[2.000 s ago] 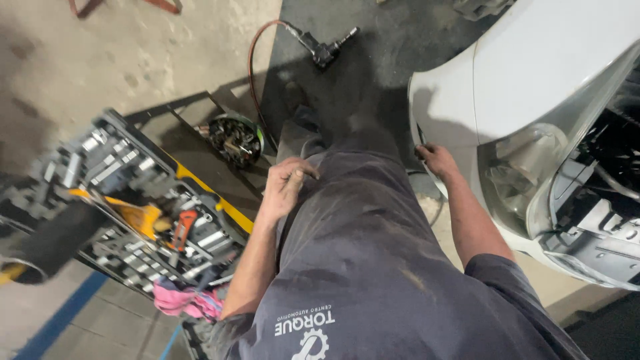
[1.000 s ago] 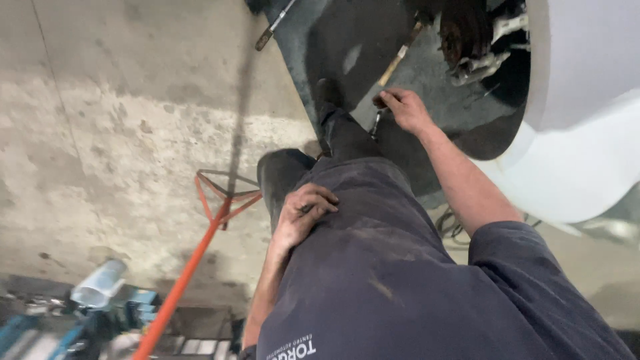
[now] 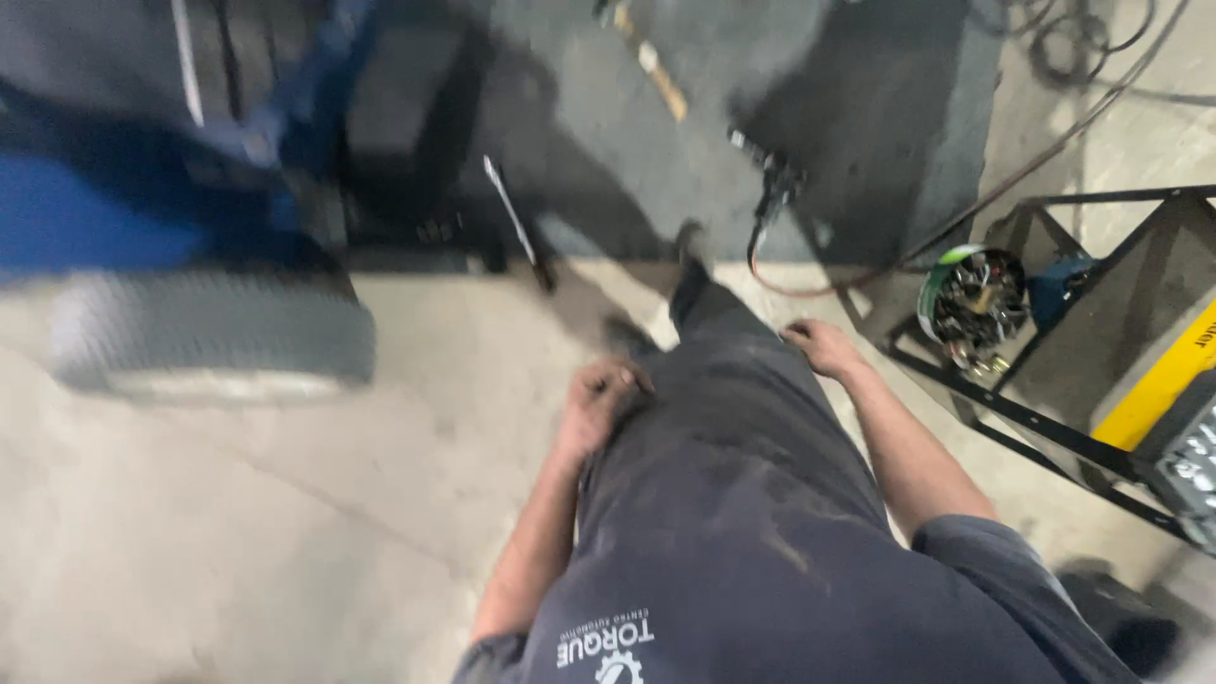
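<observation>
My left hand (image 3: pixel 600 404) is beside my left thigh with its fingers curled; blur hides whether something small lies in them. At my right thigh is my right hand (image 3: pixel 822 347), fingers bent and partly out of sight, its contents unclear. Ahead of my left hand, a long-handled socket wrench (image 3: pixel 518 223) lies across the edge of a dark mat. An impact wrench (image 3: pixel 774 185) with a reddish hose rests on the mat in front of my right hand. Farther forward lies a hammer with a wooden handle (image 3: pixel 665 81).
A wheel with its tyre (image 3: pixel 228 332) and a blue vehicle body (image 3: pixel 104 209) are at the left. At the right stands a black metal frame (image 3: pixel 1035 418) with a yellow panel, beside a round container (image 3: pixel 936 285) of small metal parts. Coiled hoses (image 3: pixel 1073 47) lie behind.
The view has swung widely. My right hand, held out forward beside a shiny tool one second ago, is now drawn back to my thigh. My left hand stays near my other thigh.
</observation>
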